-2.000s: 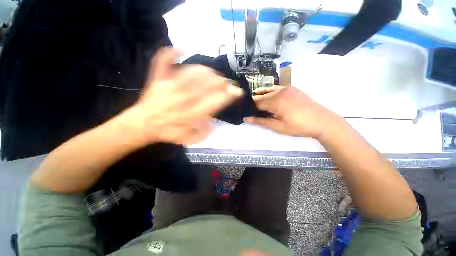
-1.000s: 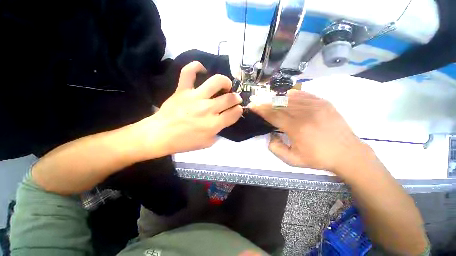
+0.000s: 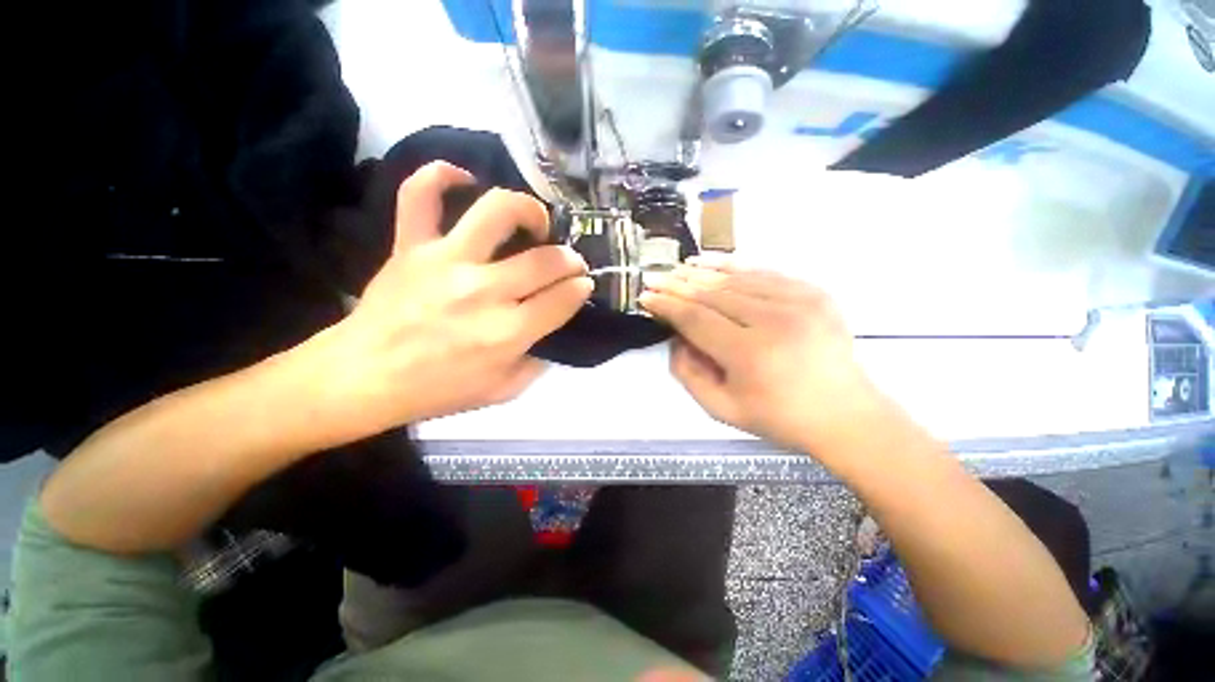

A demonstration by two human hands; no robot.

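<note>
The black tube's end (image 3: 586,344) lies on the white table at the machine's needle area. Light striped or plaid cloth (image 3: 617,283) shows between my hands, with a thin pale line across it. My left hand (image 3: 460,300) is left of the foot, its fingertips pinching the tube end. My right hand (image 3: 766,333) is at the right, its bunched fingertips on the light cloth's right edge; its thumb is lower, partly hidden. The metal foot area (image 3: 582,213) is just above the fingertips; the needle tip cannot be made out. The black garment body (image 3: 160,147) is heaped at left.
The white machine head has a blue stripe and a round grey knob (image 3: 737,104). A black strap (image 3: 999,93) hangs across it. A tan tab (image 3: 717,221) is right of the foot. A ruler strip (image 3: 626,466) runs along the front edge. A blue basket (image 3: 873,626) stands on the floor.
The view has shifted, so the machine sits further left. My right hand has drawn back slightly rightward from the foot, uncovering the light cloth. My left hand keeps its pinch on the tube end.
</note>
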